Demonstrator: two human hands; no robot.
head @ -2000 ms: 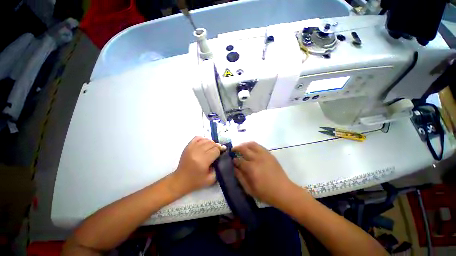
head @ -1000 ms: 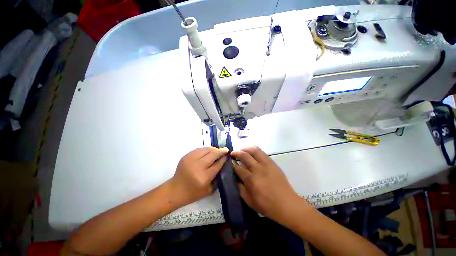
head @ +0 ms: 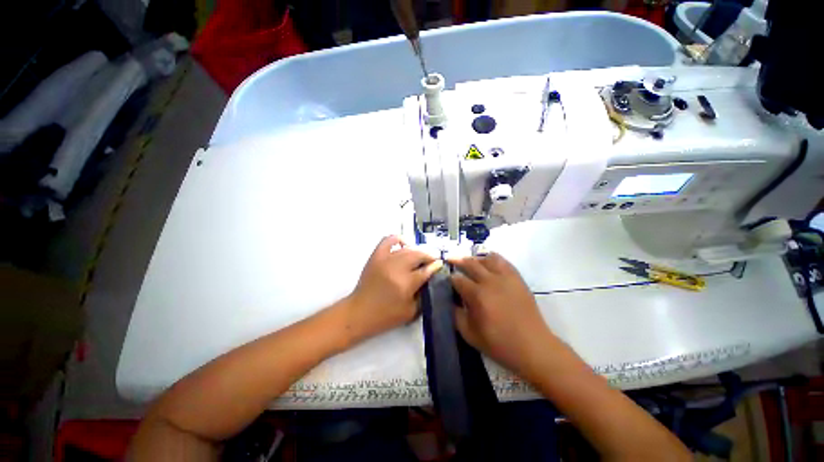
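A long dark strap piece (head: 443,361) runs from the needle area (head: 444,242) of the white sewing machine (head: 506,135) over the table's front edge to the lap. My left hand (head: 394,281) pinches its left side close in front of the presser foot. My right hand (head: 492,302) holds its right side with the fingertips near the left hand's. The fingers hide the strip's upper end. Whether a narrower tape lies on it cannot be told.
Yellow thread snips (head: 673,276) lie on the white table (head: 262,244) right of my right hand. A ruler is printed along the front edge. A pale blue tray rim (head: 361,56) stands behind the machine. Dark strips (head: 696,406) hang at the lower right.
The camera view has shifted, so the machine and table appear further right. Both hands stay on the strip, close to the needle area. The strip hangs straighter than two seconds ago.
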